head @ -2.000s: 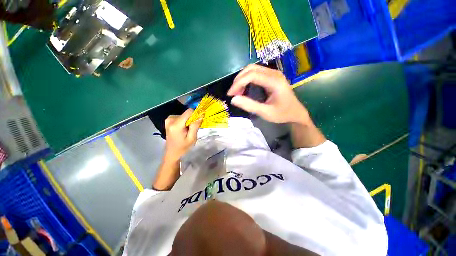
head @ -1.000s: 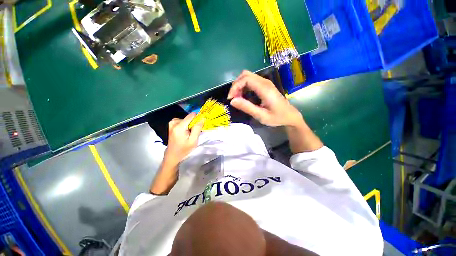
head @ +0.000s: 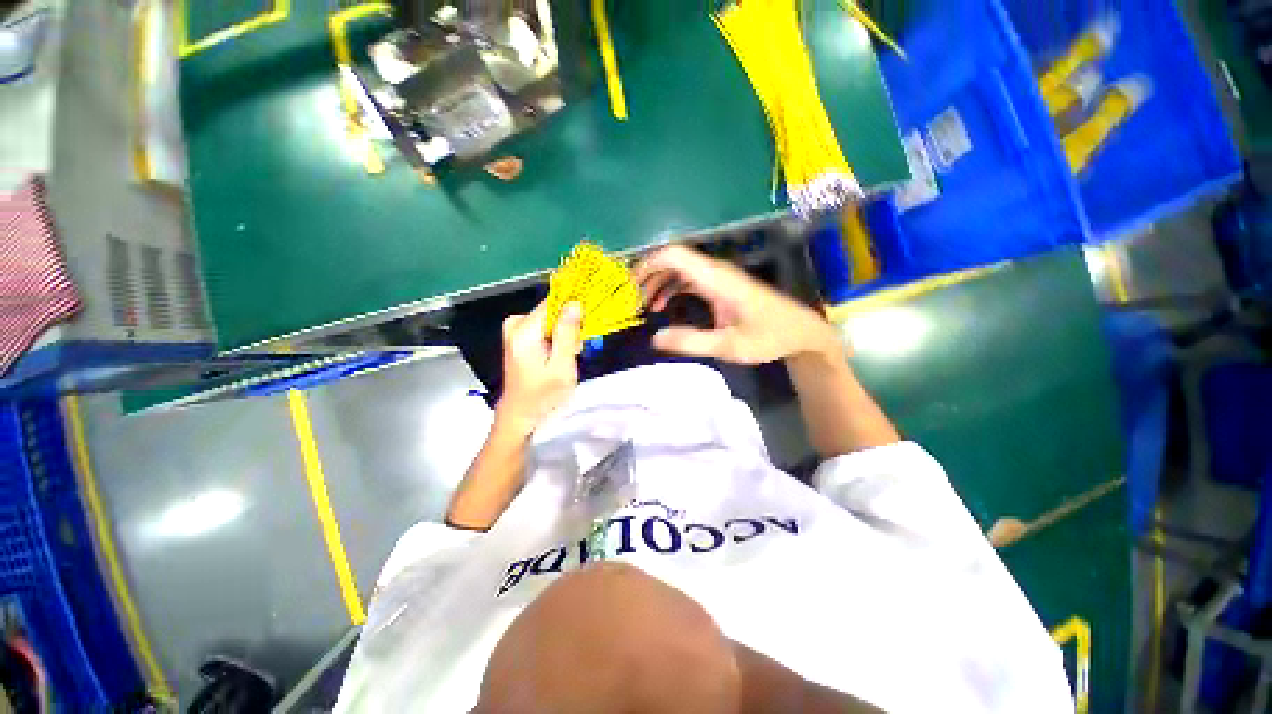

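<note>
My left hand is shut on a fanned bunch of yellow wires, held over my lap just at the bench's front edge. The wire ends spread up and to the right. My right hand is right of the bunch, its fingertips close to the wire ends. The thumb is apart from the curled fingers, and no wire shows between them. The hand is slightly blurred. A large yellow wire bundle with whitish tips lies on the green bench, its tips at the front edge.
The silver crimp applicator stands on the bench at the upper left, with a small brown piece beside it. Blue bins are at the right, with yellow wires inside. A grey cabinet and red-and-white striped cloth are at the left.
The view has swung, so the bench and applicator sit further right and the cloth shows more. The left hand and bunch are slightly higher and nearer the right hand's fingertips.
</note>
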